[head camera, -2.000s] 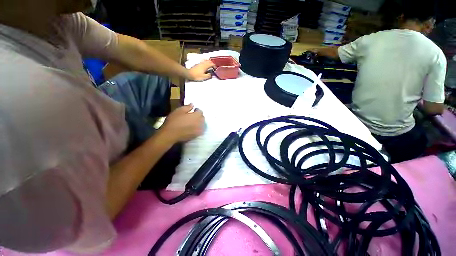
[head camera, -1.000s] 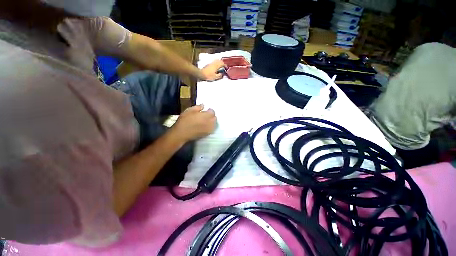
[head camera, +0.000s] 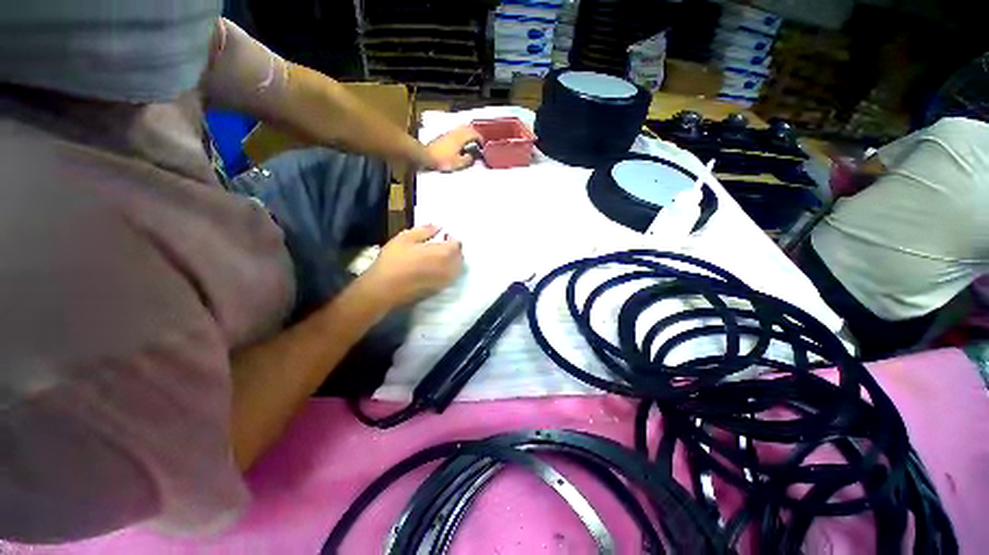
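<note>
My left hand is at the near side of the small red tray, with a small dark thing at its fingertips. Whether it grips that thing is unclear. My right hand rests low over the white cover's left edge, fingers curled. Anything tiny between the fingers cannot be made out. The black electric screwdriver lies on the cover, in front of my right hand, untouched. A white glue bottle leans against the lower disc pile.
A tall black stack of discs stands beyond the tray. Tangled black rings spread at right, over the white cover and pink surface. Flat metal rings lie at the front. Another person sits at far right, leaning over.
The view has shifted slightly. The other person has moved from sitting upright to leaning over, farther right. My hands keep nearly the same places, by the tray and above the cover.
</note>
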